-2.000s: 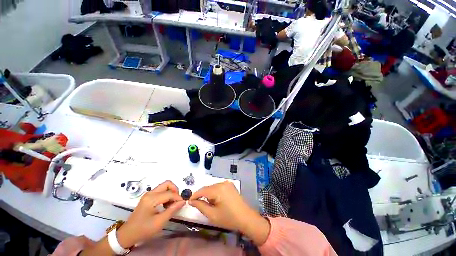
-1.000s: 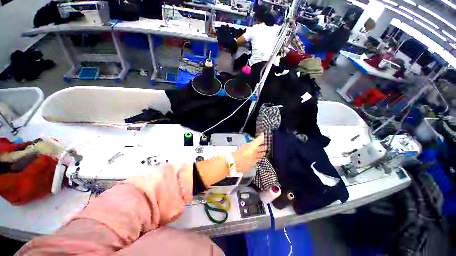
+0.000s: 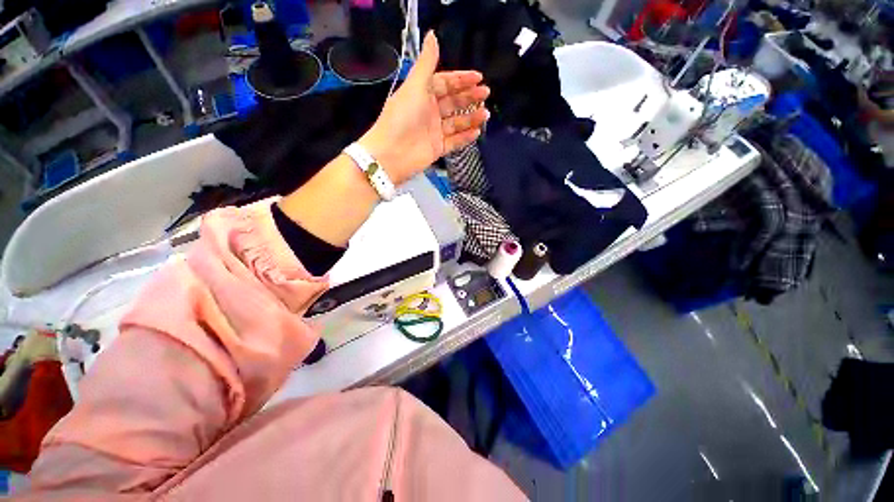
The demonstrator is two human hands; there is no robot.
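Observation:
My left hand point(image 3: 426, 118), with a white watch on its wrist, reaches up from the lower left over the machine. Its fingers are apart, its thumb points up, and nothing shows in it. Below it is the white end of the sewing machine head point(image 3: 392, 245); my sleeve hides much of the rest. Black-and-white checked fabric point(image 3: 482, 227) lies below the hand, beside dark navy cloth point(image 3: 549, 196). My right hand is not in view.
A white cone with a magenta centre point(image 3: 505, 257) and a dark cone point(image 3: 533, 260) stand near the table's front edge. Yellow and green loops point(image 3: 420, 319) lie by the machine. A blue bin point(image 3: 578, 382) is below the table. A thread stand's black discs point(image 3: 284, 76) are behind.
The view has swung right and down. My left hand has left the machine top and is raised, open. My right hand, at the machine two seconds ago, has gone out of view.

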